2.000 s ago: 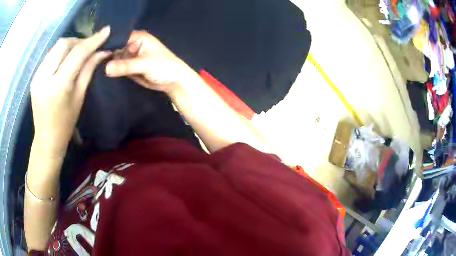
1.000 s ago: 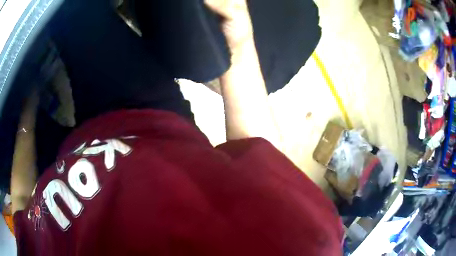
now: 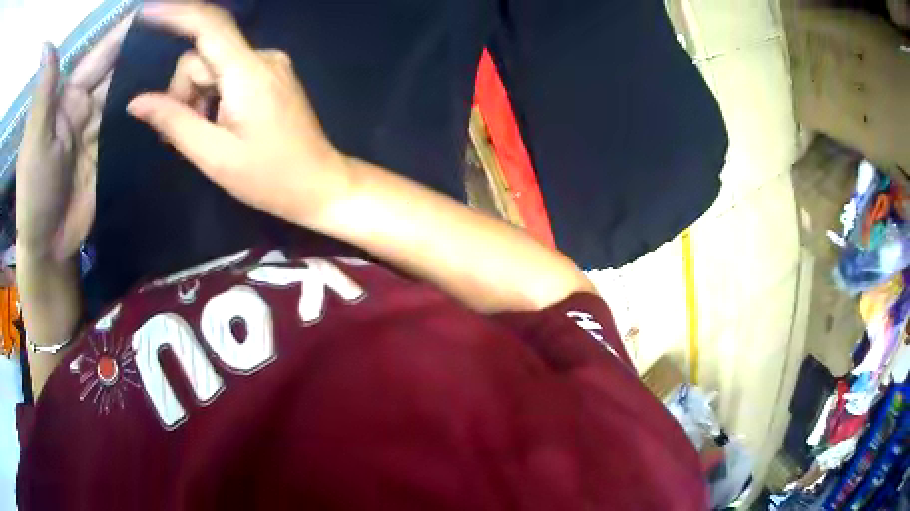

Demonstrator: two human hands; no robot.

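Observation:
A large plain black fabric piece [image 3: 399, 90] spreads across the lap and the upper middle of the view, its left edge running down beside my left hand. My left hand [image 3: 65, 160] is at the far left with its palm showing, thumb apart, and fingers stretched up along that edge. My right hand [image 3: 244, 125] is over the fabric, its thumb and fingers curved and apart. Its index fingertip is close to my left fingertips at the fabric's upper left edge. I see no tool in either hand.
A red strip [image 3: 514, 150] with a tan edge shows between black pieces. Another black piece [image 3: 619, 130] with a curved, wavy edge hangs to the right. A yellow line [image 3: 689, 299] crosses the pale floor. Bagged goods [image 3: 873, 240] are at the right. White surface [image 3: 40, 40] is at upper left.
The view has turned. My right hand has come from the top middle back to the upper left, close to my left hand, which has come up from the dark lower left. The red strip shows again.

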